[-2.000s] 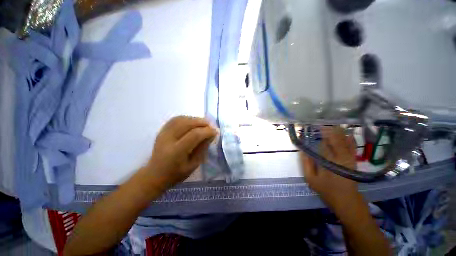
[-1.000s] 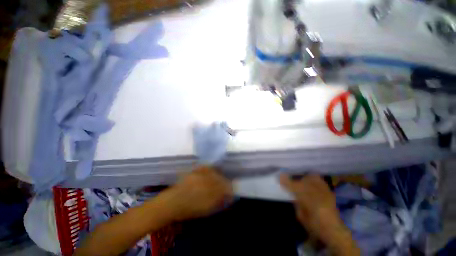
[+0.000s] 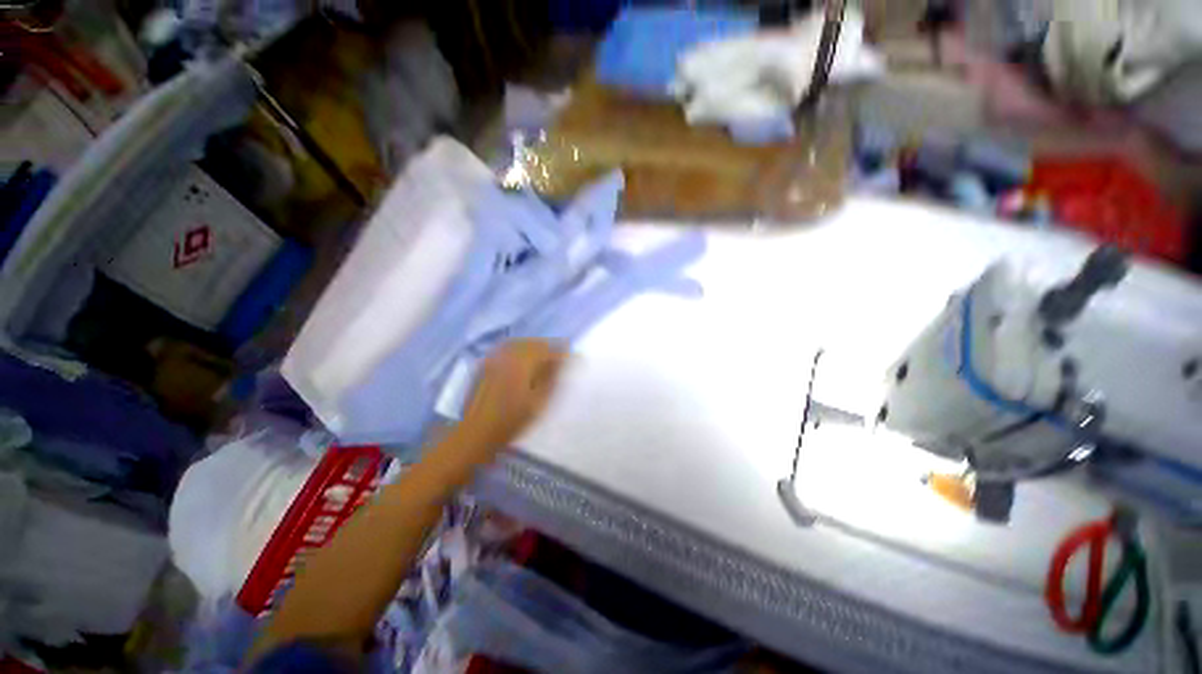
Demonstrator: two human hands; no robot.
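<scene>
My left hand [image 3: 518, 385] is at the near right edge of the heap of light-blue cloth strips [image 3: 494, 283] on the table's left end. The hand is blurred and its fingers look bent; whether they grip a strip cannot be told. My right hand is not in view. The white sewing machine head [image 3: 1022, 362] with a blue stripe stands at the right, over a brightly lit needle area. A small orange-yellow piece [image 3: 952, 490] shows by the presser foot.
Red-and-green-handled scissors [image 3: 1097, 586] lie near the machine. A measuring tape strip [image 3: 659, 553] edges the table. A red basket [image 3: 310, 527] with cloth stands below at left. A brown package [image 3: 712, 165] lies behind the heap. A pale tray [image 3: 389, 296] holds strips.
The view has swung left. My left hand has moved from the table's front edge to the strip heap. My right hand and the piece between both hands have gone out of view.
</scene>
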